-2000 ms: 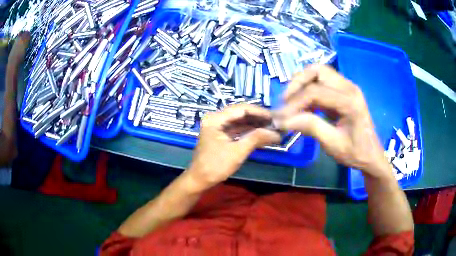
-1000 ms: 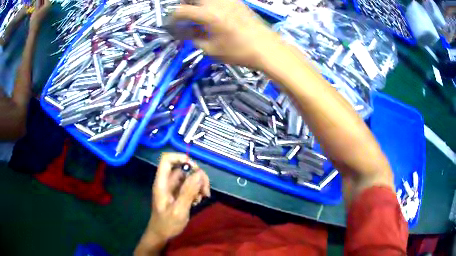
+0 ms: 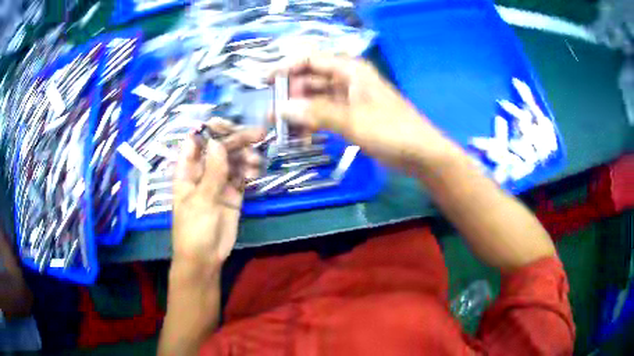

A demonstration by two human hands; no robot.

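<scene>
The frame is motion-blurred. My right hand (image 3: 340, 104) is over the middle blue tray and holds a shiny silver tube (image 3: 281, 108) upright in the picture, between thumb and fingers. My left hand (image 3: 215, 167) is over the tray's near left part, palm up with fingers curled. A small dark round end (image 3: 202, 132) shows at its fingertips; the rest of that piece is hidden. The middle tray (image 3: 299, 205) is heaped with silver tubes, partly covered by both hands.
Two narrow-looking blue trays full of tubes lie left, the outer one (image 3: 89, 271) nearest the edge. A blue right tray (image 3: 445, 62) holds a small pile of white tubes (image 3: 518, 135). Clear plastic is blurred at the far side. Red stools (image 3: 122, 313) stand below the dark green bench (image 3: 396, 201).
My right hand has come back from the left trays to the middle tray and now shows a silver tube. My left hand has moved up over the middle tray. The view has shifted right.
</scene>
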